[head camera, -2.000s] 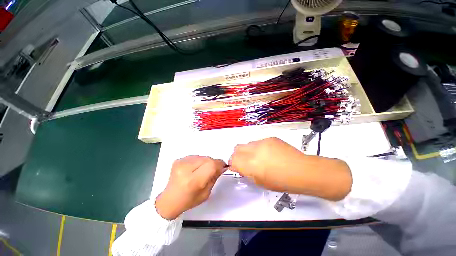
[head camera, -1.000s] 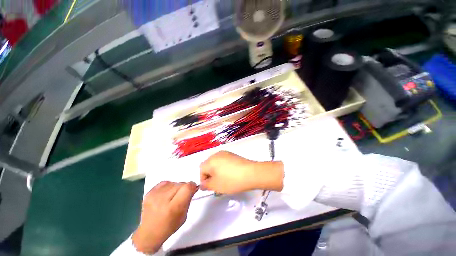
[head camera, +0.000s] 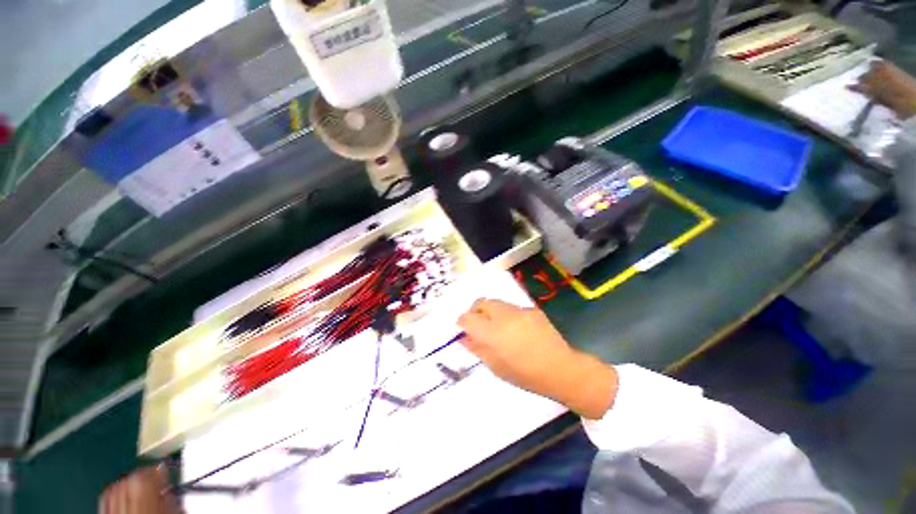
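A thin dark wire harness (head camera: 276, 443) stretches across the white board (head camera: 482, 427), past several small metal fixture clips (head camera: 397, 399). My right hand (head camera: 517, 351) is closed on its right end near the board's right side. My left hand (head camera: 139, 492) is blurred and partly cut off at the bottom left edge, by the harness's left end; its fingers are too blurred to tell the grip. A black-headed post (head camera: 385, 321) stands at the tray's edge. The cream parts tray (head camera: 161, 427) holds bundles of red and black connector leads (head camera: 347, 301).
Black tape rolls (head camera: 484, 216) stand behind the tray's right end. The tape dispenser (head camera: 593, 206) is right of them, inside yellow tape. A blue bin (head camera: 738, 151) lies farther right. A fan (head camera: 359, 131) is behind. Another person's hand (head camera: 889, 88) shows at the upper right.
The view has turned right. My hands, close together before, are now far apart, with the dark harness stretched between them. The blue bin and another person have come into view.
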